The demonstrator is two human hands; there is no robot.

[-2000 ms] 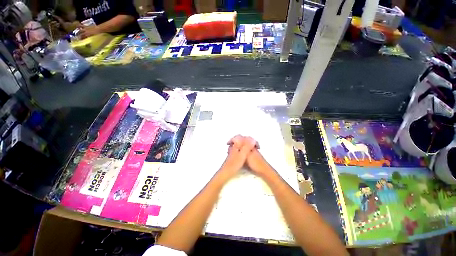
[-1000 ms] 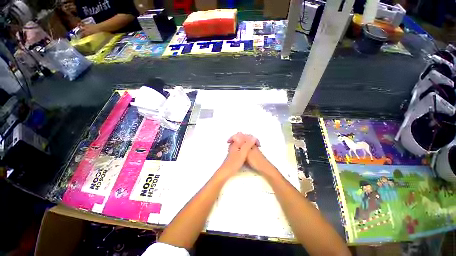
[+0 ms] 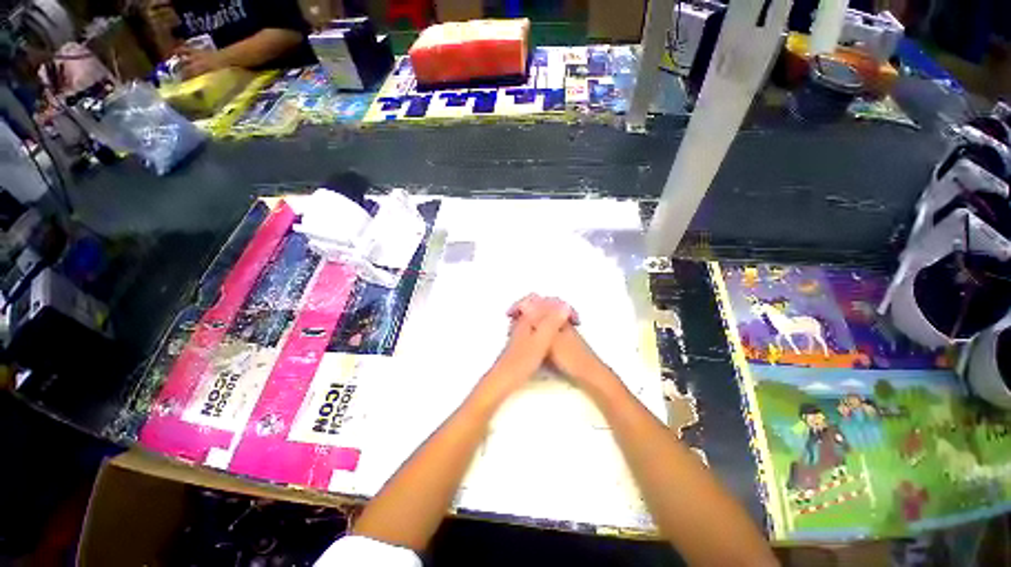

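My left hand (image 3: 529,334) and my right hand (image 3: 558,328) rest together over the white work mat (image 3: 532,465), fingers folded over each other. No object shows in or between them; the palms are hidden, so I cannot tell how far the fingers are closed. A white camera housing with bracket (image 3: 383,238) lies beyond them to the left, on the printed cardboard (image 3: 316,360) at the mat's left side. Neither hand touches it.
White housings with dark openings (image 3: 942,288) stand in a row at right, beside picture mats (image 3: 826,443). A white post (image 3: 710,133) rises beyond the mat. An open carton (image 3: 128,515) is below left. A person's arm (image 3: 249,52) shows across the bench.
The hands stay folded together in nearly the same place. The person's arm across the bench has shifted slightly.
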